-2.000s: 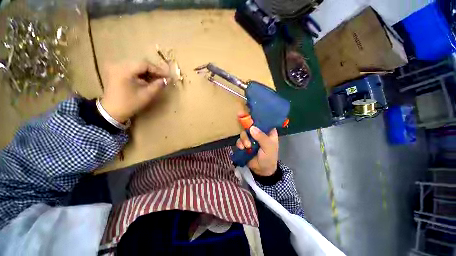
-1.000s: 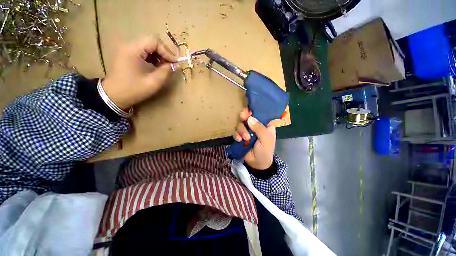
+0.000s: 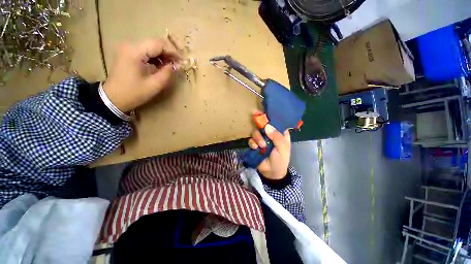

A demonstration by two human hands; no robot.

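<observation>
My left hand [image 3: 142, 72] pinches a small branched brass terminal [image 3: 190, 64] in its fingertips above the cardboard sheet [image 3: 217, 111]. The terminal is slightly blurred, and the fingers cover its near end. My right hand [image 3: 273, 152] holds the dark blue soldering gun [image 3: 283, 105] by its grip. The orange trigger shows above the fingers. The gun's bent tip points left and stands a little to the right of the terminal, apart from it. The thin shiny feed tube runs below the barrel.
A tangled pile of loose terminals [image 3: 33, 33] lies at the far left. A round black grille [image 3: 328, 6] and a dark oval holder [image 3: 314, 77] stand at the right on the green bench top. Beyond are a cardboard box [image 3: 373, 56], a wire reel [image 3: 369, 120] and blue bins [image 3: 398, 140].
One second ago the gun's tip was at the terminal; now my right hand has drawn it back to the right. My left hand still holds the terminal, shifted slightly left.
</observation>
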